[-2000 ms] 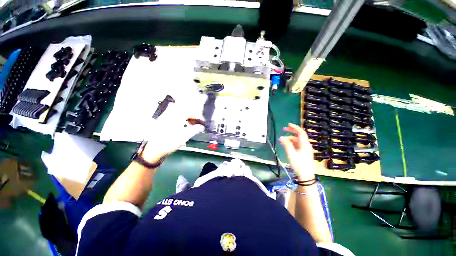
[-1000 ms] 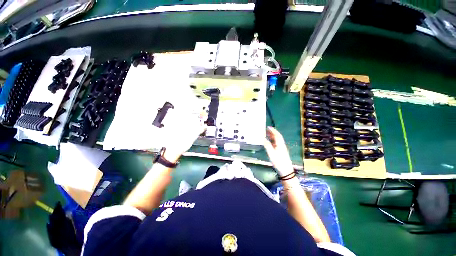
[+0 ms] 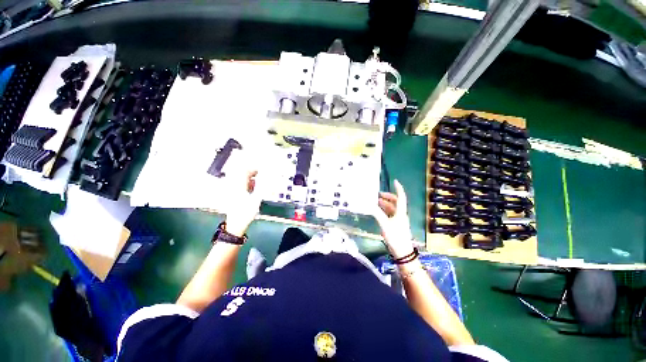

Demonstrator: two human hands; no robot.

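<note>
The pneumatic press fixture point(image 3: 329, 106) stands at the centre of the bench, its yellow-green upper press plate point(image 3: 326, 139) low over the base plate point(image 3: 340, 185). A dark part point(image 3: 303, 164) lies upright in view in the nest of the base plate. My left hand point(image 3: 246, 201) is at the left front side of the fixture, fingers apart, holding nothing. My right hand point(image 3: 391, 212) is at the right front corner, fingers apart and empty. One black moulded part point(image 3: 225, 157) lies on the white liner sheet point(image 3: 188, 134), left of the fixture.
Black parts stand in rows on a cardboard sheet point(image 3: 443, 244) at the right. More black parts point(image 3: 131, 117) lie in a pile at the left, beside a white tray point(image 3: 53, 106). A metal post point(image 3: 471, 63) rises behind right. A red button point(image 3: 299, 215) is at the front edge.
My left hand has drawn back from the nest to the fixture's left front side. My right hand has moved in to the right front corner. The upper press plate has come forward and down.
</note>
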